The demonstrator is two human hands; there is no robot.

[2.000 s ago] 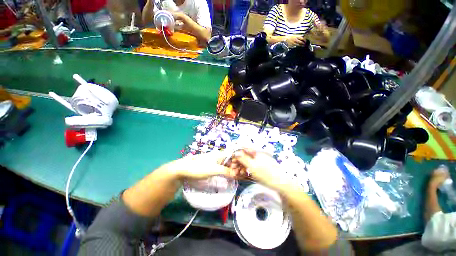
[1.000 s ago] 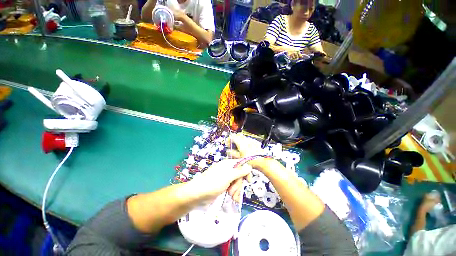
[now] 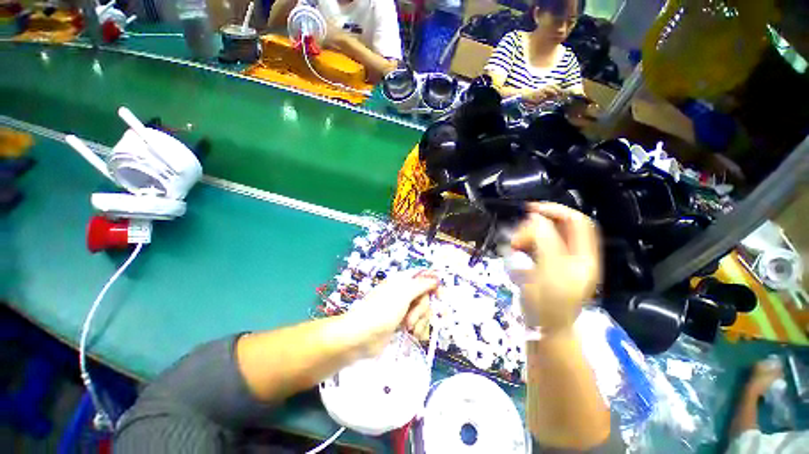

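Observation:
My left hand (image 3: pixel 395 310) is curled over a white round housing (image 3: pixel 380 390), its fingertips pinched around thin wire leads that are hard to make out. My right hand (image 3: pixel 561 266) is raised and blurred over the tray's right side, by the black shells (image 3: pixel 519 182); a small pale blur shows at its fingertips, and I cannot tell if it is held. A white round cover (image 3: pixel 470 410) with a centre hole lies right of the housing, cut off by the bottom edge. Small white wired parts (image 3: pixel 483 332) fill the tray behind my hands.
A white unit (image 3: pixel 155 168) with two antennas, red fitting (image 3: pixel 108 234) and white cable (image 3: pixel 99 310) stands at left. Clear plastic bags (image 3: pixel 656 381) lie at right. A green belt (image 3: pixel 239 133) runs behind. Two people sit across; another person's hand (image 3: pixel 765 377) is at right.
My right hand has left my left hand and moved up and right toward the black shells. My left hand stays over the white housing. The view has shifted slightly.

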